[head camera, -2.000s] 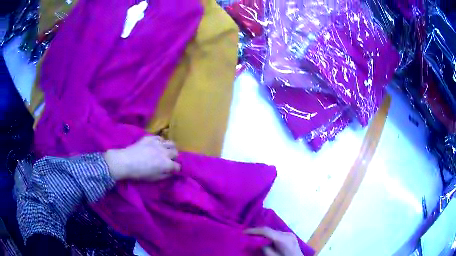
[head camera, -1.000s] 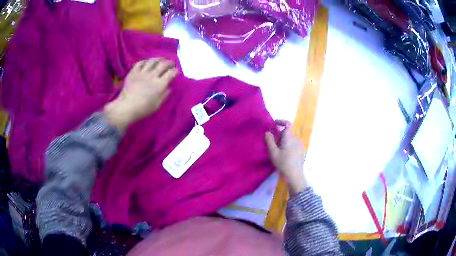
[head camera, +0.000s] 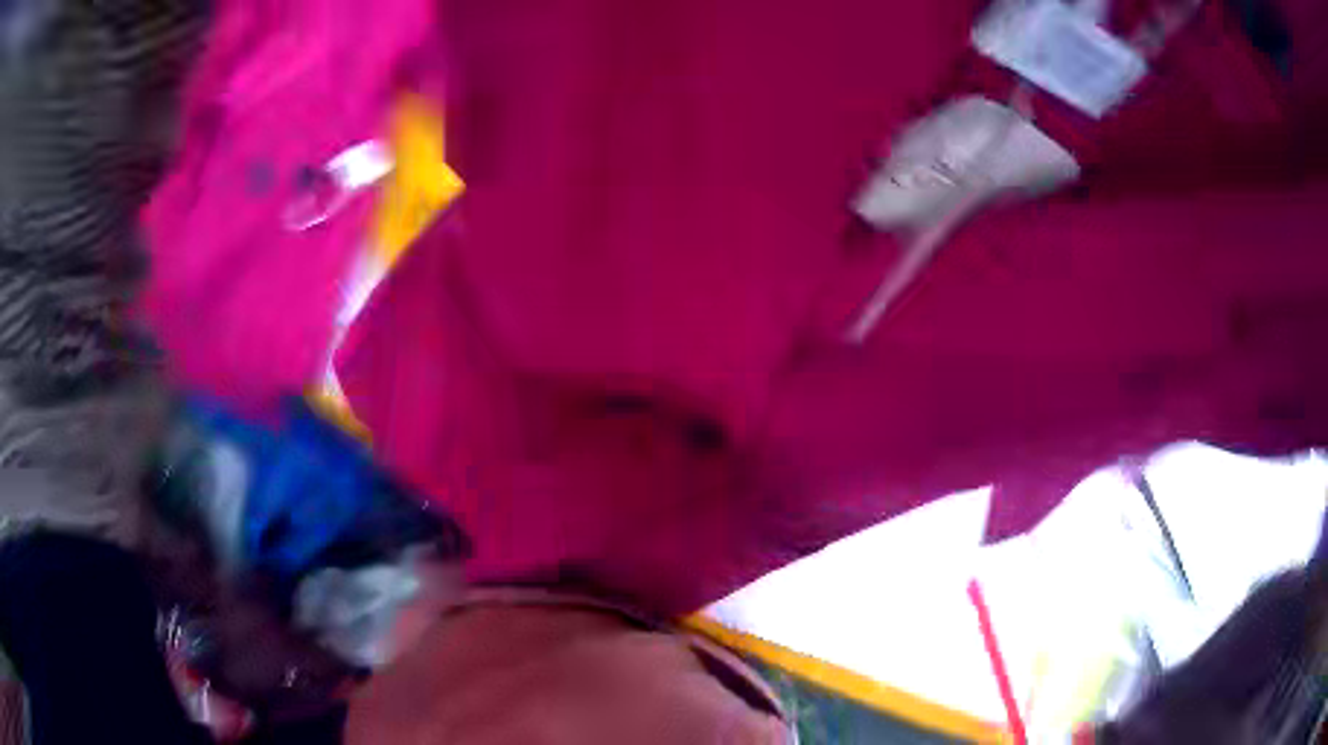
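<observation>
A magenta garment fills most of the head view, close to the camera and blurred. A white hang tag with a second small white label lies against it at the upper right. Another brighter magenta piece shows at the left. Neither of my hands is visible; a blurred grey sleeve shows at the left edge and a dark sleeve-like shape at the lower right. What my hands hold cannot be seen.
The white table shows at the lower right, with orange-yellow tape along its edge and a red strip on it. A blurred blue item is at lower left. Pink-brown cloth is at bottom centre.
The magenta garment now stands much closer and larger, covering most of the view. Its tags have shifted to the upper right. Both hands have gone out of view.
</observation>
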